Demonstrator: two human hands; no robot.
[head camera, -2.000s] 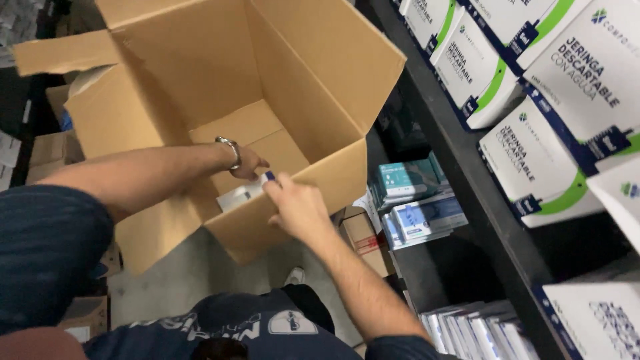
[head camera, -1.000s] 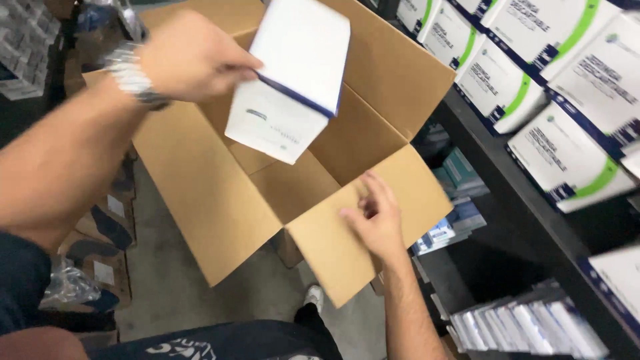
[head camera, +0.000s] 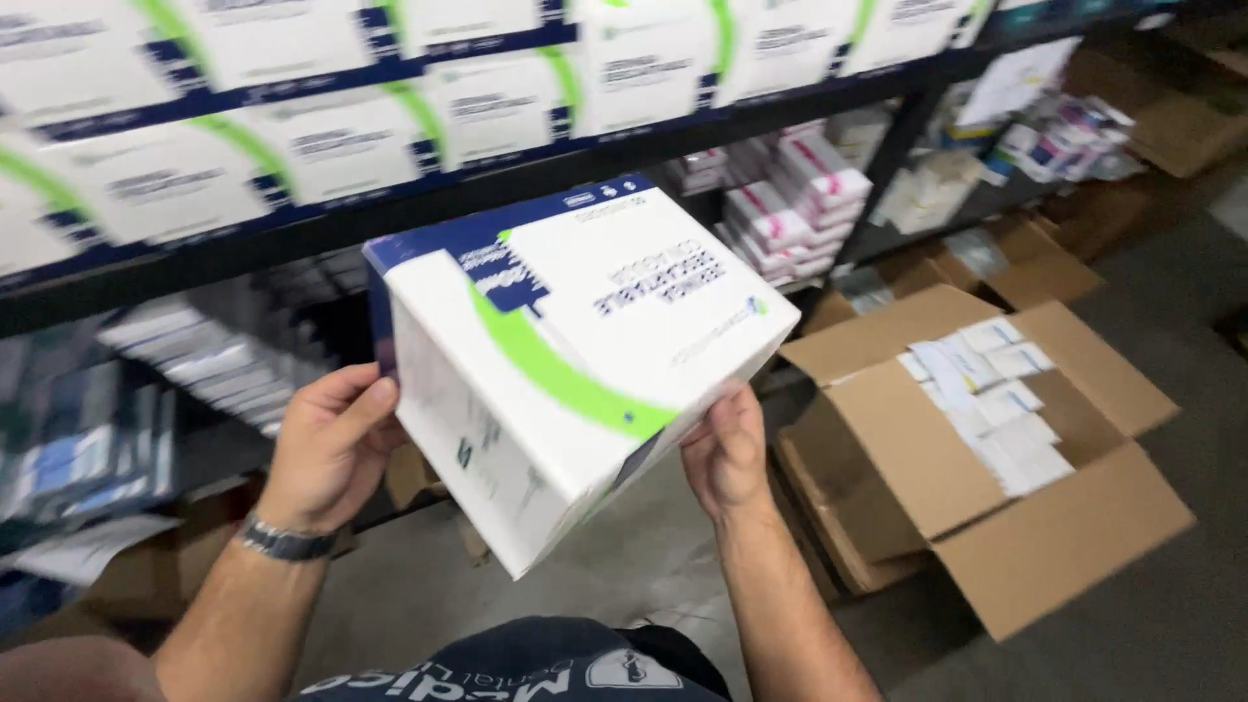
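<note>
Both my hands hold a white syringe box (head camera: 585, 322) with dark blue edges and a green curved stripe, tilted in front of my body. My left hand (head camera: 336, 444), with a metal-banded watch on the wrist, grips its left side by the blue edge. On the opposite side, my right hand (head camera: 726, 448) presses its fingers and thumb against the lower right edge. The box bears printed writing and appears upside down to me.
Similar white boxes (head camera: 361, 136) line a black metal shelf (head camera: 292, 219) ahead. Pink and white packs (head camera: 795, 205) lie beneath it. An open cardboard carton (head camera: 877, 458) containing small white packs (head camera: 1004, 400) stands on the floor at right. Stacked packets (head camera: 205, 351) fill the lower left shelf.
A second ago my left hand held a white box above an open carton while my right hand touched the carton's flap. Now both hands hold a box before the shelf; the view has turned considerably.
</note>
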